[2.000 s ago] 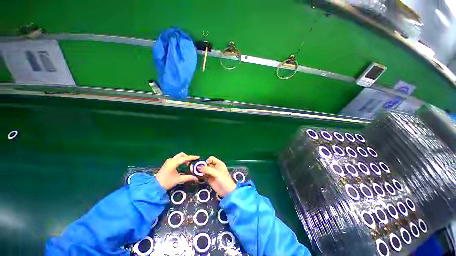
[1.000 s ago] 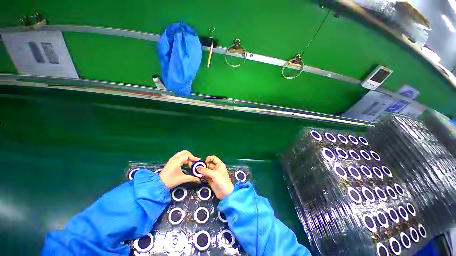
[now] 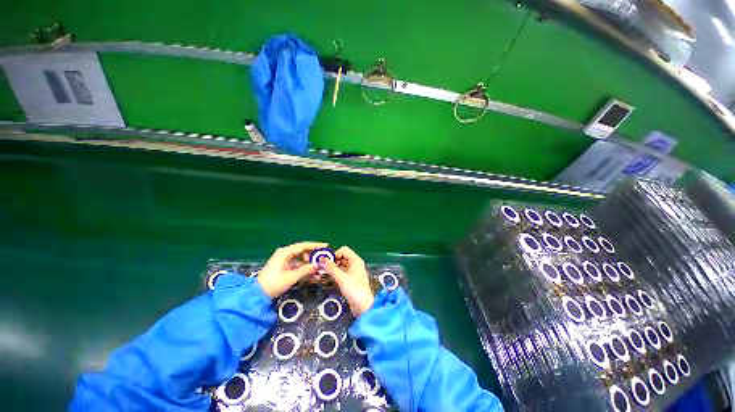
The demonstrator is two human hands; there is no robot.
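A round module (image 3: 323,256) with a white ring and dark centre is held above the far part of the blister tray, ring side up. My left hand (image 3: 288,269) grips its left side with thumb and fingers. My right hand (image 3: 351,278) grips its right side, the thumb over the lower part of the ring. The clear blister tray (image 3: 306,368) lies flat under my hands with rows of ringed modules in its pockets. My blue sleeves and hands hide parts of it.
Stacked blister trays (image 3: 516,322) stand at the right, with modules in the top one; another tall stack (image 3: 685,249) is behind. A blue cloth cover (image 3: 288,92), wire rings (image 3: 471,105) and a white meter (image 3: 608,118) hang along the rail.
The lone module on the belt at far left has gone out of view since the oldest frame. The held module has moved slightly up and away from me, and my fingers have shifted around it.
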